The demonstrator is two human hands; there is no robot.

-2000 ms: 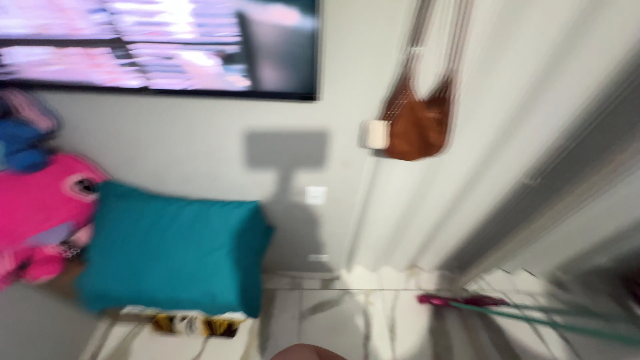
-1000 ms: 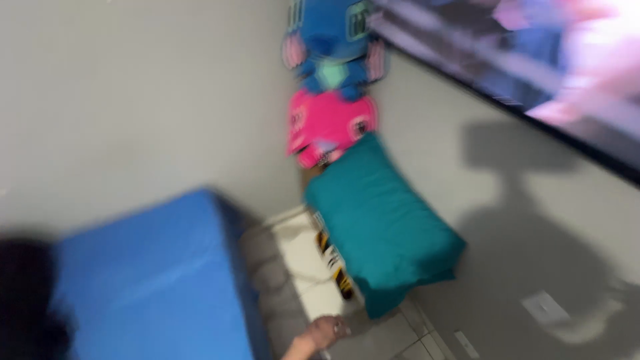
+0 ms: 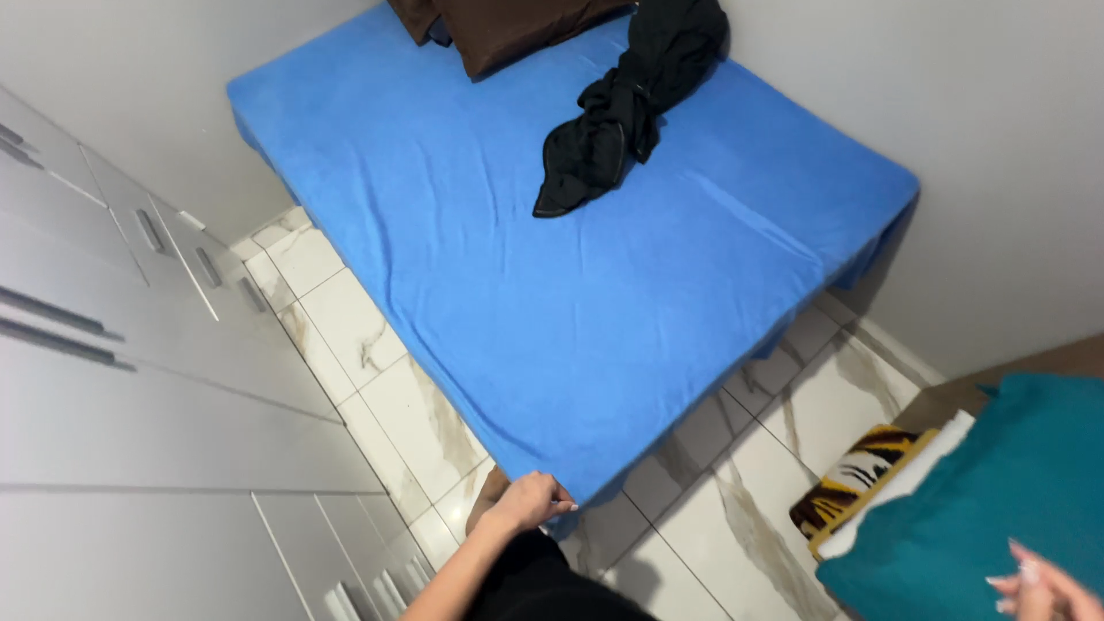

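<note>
A blue fitted sheet [image 3: 552,285] covers the bed, with shallow wrinkles along its surface. My left hand [image 3: 536,500] is at the bed's near corner, its fingers bent against the sheet; whether they pinch the cloth cannot be made out. Low at the right edge, partly cut off by the frame, my right hand [image 3: 1039,586] appears over a teal pillow [image 3: 975,509], fingers apart and holding nothing visible. A crumpled black cloth [image 3: 604,129] lies across the upper part of the bed, near a brown pillow [image 3: 517,34].
Grey cabinets [image 3: 172,414] with handles line the left side. Marble-patterned floor tiles [image 3: 414,414] run between them and the bed. Beneath the teal pillow sits a folded animal-print textile [image 3: 854,474]. Grey walls [image 3: 966,112] border the bed.
The view has swung from the television wall to the bed. One hand, low in the frame a second ago, is now seen at the bed corner or over the pillow; which one is unclear.
</note>
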